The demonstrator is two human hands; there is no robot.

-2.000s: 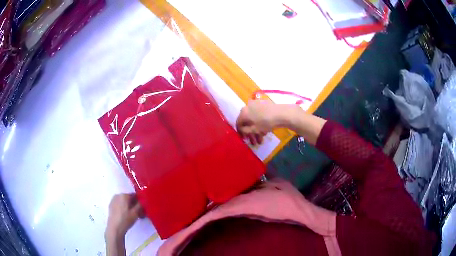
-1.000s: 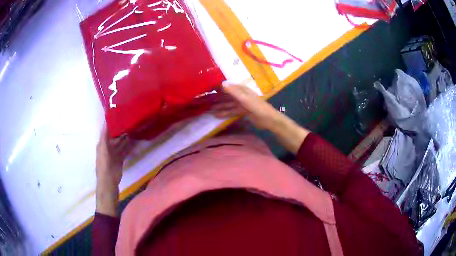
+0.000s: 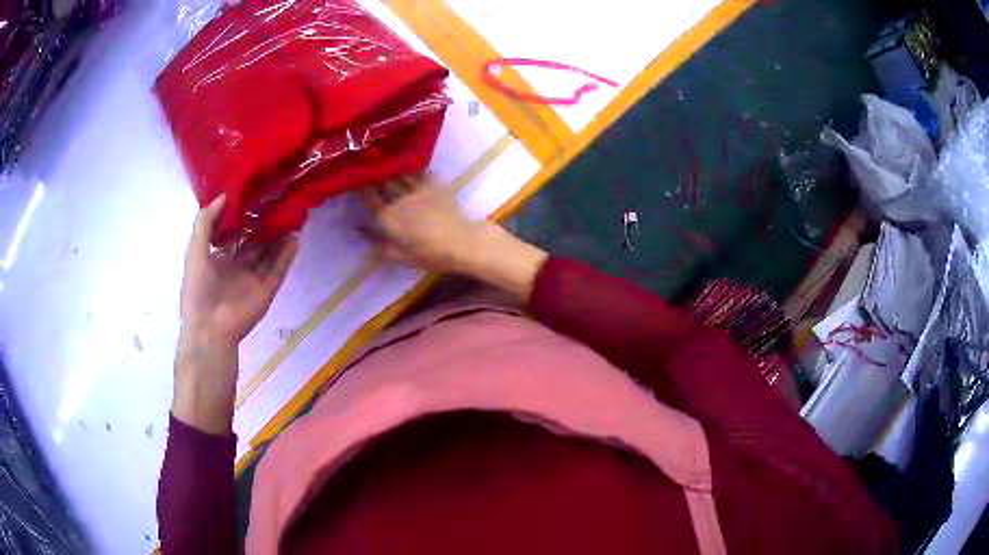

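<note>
A red knit garment in a clear polybag (image 3: 304, 98) lies on the white table at the upper left, its near end raised and bunched. My left hand (image 3: 233, 271) grips its near left corner, thumb on top and fingers underneath. My right hand (image 3: 418, 222) is at the near right edge, blurred, with its fingertips close under the bag; whether it grips the bag cannot be told.
A pink-red cord loop (image 3: 548, 81) lies across the yellow-orange tape (image 3: 531, 119) right of the bag. A dark green surface (image 3: 651, 173) lies beyond the table edge. Crumpled clear and white plastic bags (image 3: 895, 173) are at the right. Dark glossy bags show at the upper left.
The bagged garment has moved away from my body, and its near end is now lifted and bunched. My right hand has moved left from the garment's right side to its near edge.
</note>
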